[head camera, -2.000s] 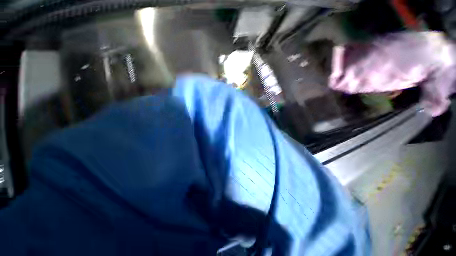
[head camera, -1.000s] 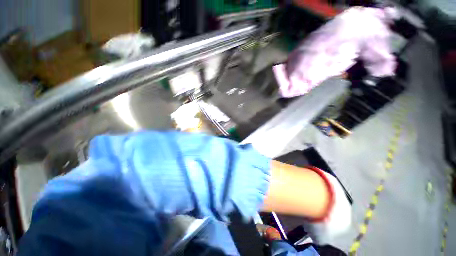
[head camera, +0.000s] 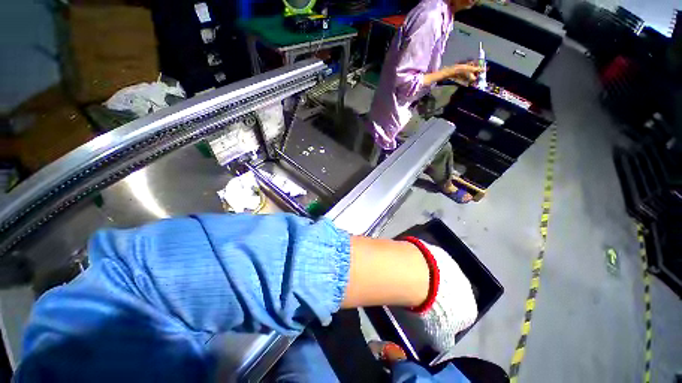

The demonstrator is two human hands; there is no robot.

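My left hand [head camera: 449,294], in a white knit glove with a red cuff, is over a black tray [head camera: 486,292] on the floor, below the end of the metal rail [head camera: 396,176]. Its fingers point down and are hidden, so I cannot tell if they hold anything. The blue sleeve covers much of the lower left. A small grey shape with an orange-red band shows by the tray's near corner, beside blue cloth; I cannot tell if it is my right hand.
A curved silver rail [head camera: 187,108] with a chain runs along the left. A person in pink [head camera: 411,67] is beside a black tray stack [head camera: 490,135], holding a white bottle-like thing. A green-topped bench [head camera: 299,34] stands behind. Yellow-black tape [head camera: 540,247] marks the grey floor.
The view has turned and steadied; the pink-clad person now shows more upright. My gloved left hand, hidden two seconds ago, now shows over the black tray.
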